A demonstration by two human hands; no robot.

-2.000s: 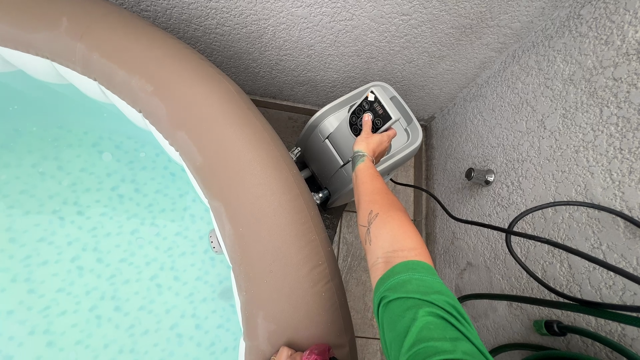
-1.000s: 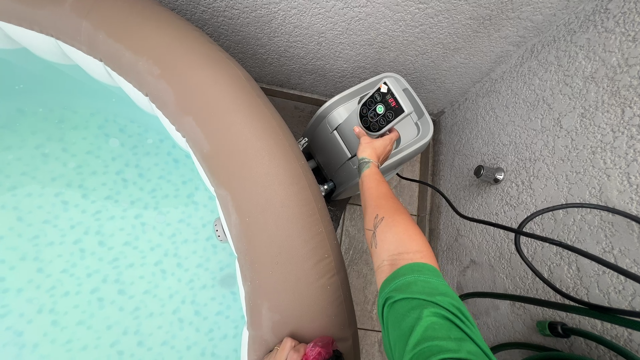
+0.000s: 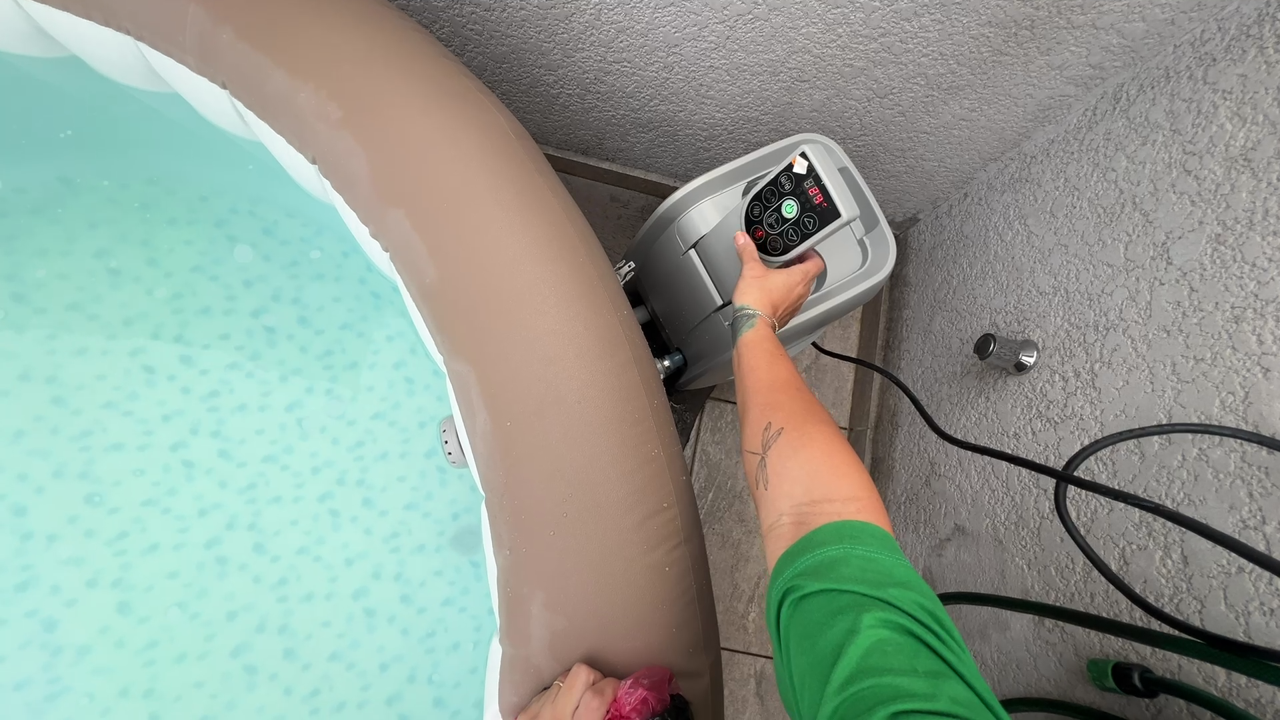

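Observation:
My right hand (image 3: pixel 775 285) grips the lower end of a black control panel (image 3: pixel 790 205) on top of a grey spa pump unit (image 3: pixel 700 250). Its thumb lies at the panel's lower left corner and its fingers are at the bottom edge. Red digits and a green power symbol glow on the panel. At the bottom edge, partly cut off, my left hand (image 3: pixel 572 693) rests with bent fingers on the brown inflatable tub wall (image 3: pixel 580 430), beside a pink cloth-like thing (image 3: pixel 643 693). Whether it holds anything cannot be told. Water fills the tub.
A black cable (image 3: pixel 925 415) runs from the pump unit to the right. Green hoses (image 3: pixel 1080 622) and a hose connector (image 3: pixel 1115 677) lie at lower right. A chrome fitting (image 3: pixel 1010 353) projects from the textured grey wall (image 3: pixel 1000 240). Metal couplings (image 3: pixel 668 364) sit between unit and tub.
My right hand has moved from on top of the panel's buttons to its lower end. The red digits and green symbol, covered or not visible two seconds ago, now show.

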